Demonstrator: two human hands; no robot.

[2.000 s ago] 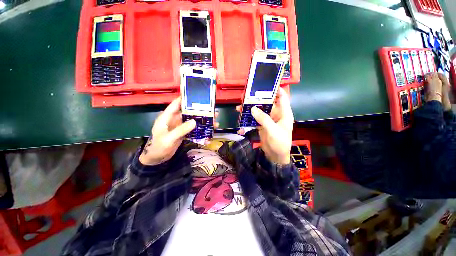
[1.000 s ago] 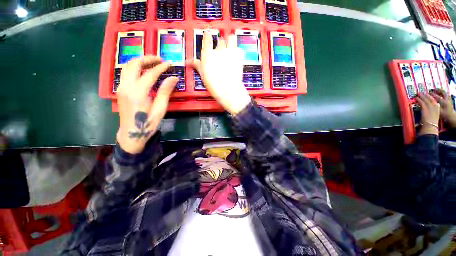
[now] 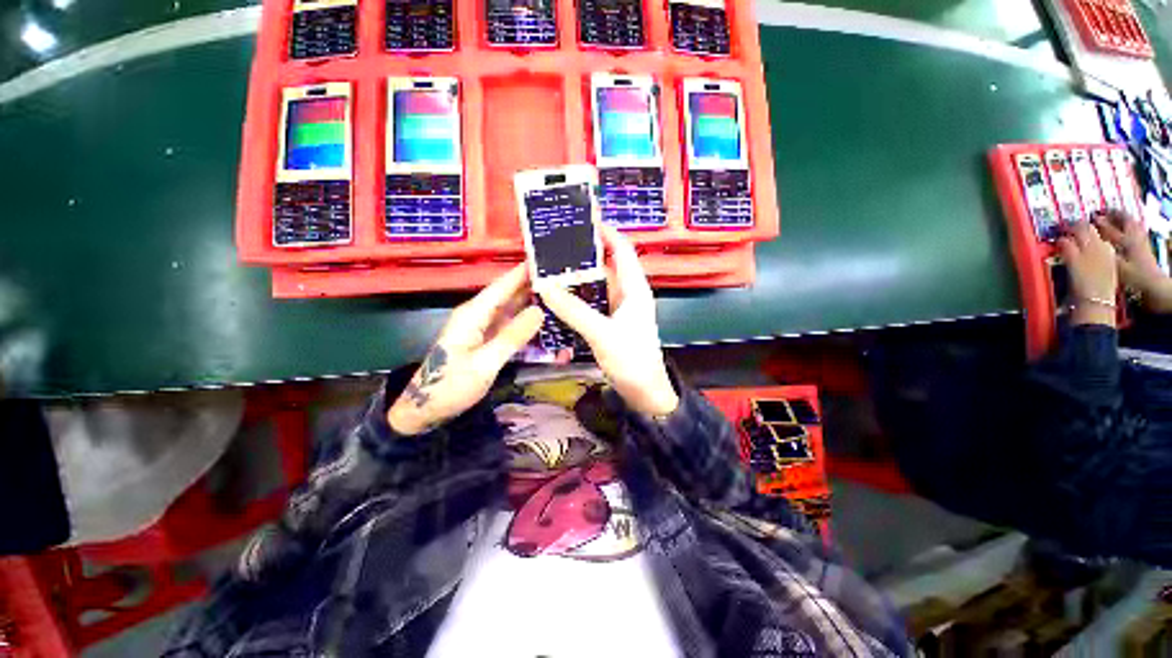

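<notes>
A keypad phone point(image 3: 562, 225) is held just in front of the red phone tray point(image 3: 253, 154), tilted slightly, its screen dark with small white text lines. My right hand point(image 3: 623, 328) grips it with the thumb over the keypad's top. My left hand point(image 3: 469, 354) is at the phone's lower left side, fingers touching its edge; part of the keypad is hidden. In the tray's near row, the middle slot point(image 3: 524, 129) is empty. The phones beside it, such as this phone point(image 3: 424, 154) and this one point(image 3: 627, 148), show coloured bands.
The tray sits on another red tray on the green bench point(image 3: 887, 180). The far row holds several phones, cut off by the top edge. At right, another person's hands point(image 3: 1095, 264) are over a neighbouring tray point(image 3: 1022, 251). A red tray with phones point(image 3: 781, 444) lies below the bench.
Two seconds ago each hand held a phone; one second ago both hands were over the tray. Now the middle near-row phone is out and held near me, and both hands have drawn back.
</notes>
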